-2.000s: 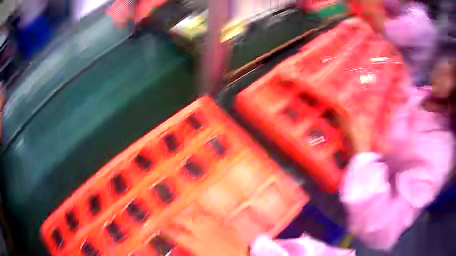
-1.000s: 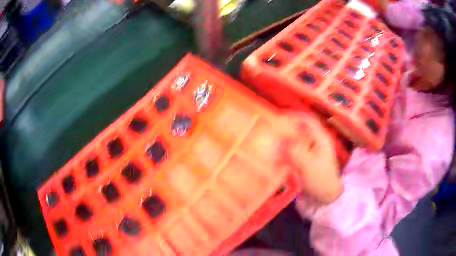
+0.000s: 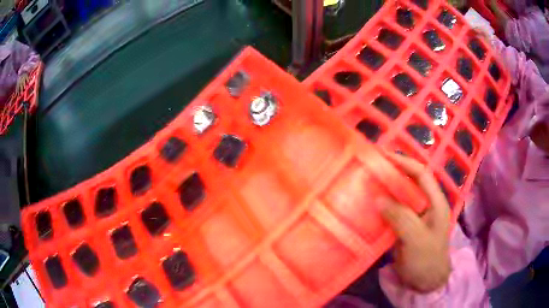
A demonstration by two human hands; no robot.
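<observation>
A red-orange tray [image 3: 283, 213] fills the lower middle, tilted. Dark strapless watch bodies [image 3: 191, 190] sit in its left and upper pockets. Two of them, one at the upper edge [image 3: 203, 119] and one near the top corner [image 3: 263, 108], shine brightly. Several pockets nearer the right are bare. My right hand [image 3: 421, 225] is at the tray's right edge, its fingers bent over the rim and a pink cuff below it. The tray's lower edge is cut off by the picture. My left hand is not in view.
A second red-orange tray [image 3: 385, 66] with dark watches lies at the right, partly behind the first. A person in a pink smock [image 3: 505, 180] is beside it. A metal post [image 3: 307, 30] stands behind. A dark green surface [image 3: 150, 78] lies beyond, with white paper [image 3: 27, 289] at lower left.
The near tray appears larger and closer. My right hand has shifted right and down in the picture, still at its edge. The neighbour's full tray sits further right and partly behind it.
</observation>
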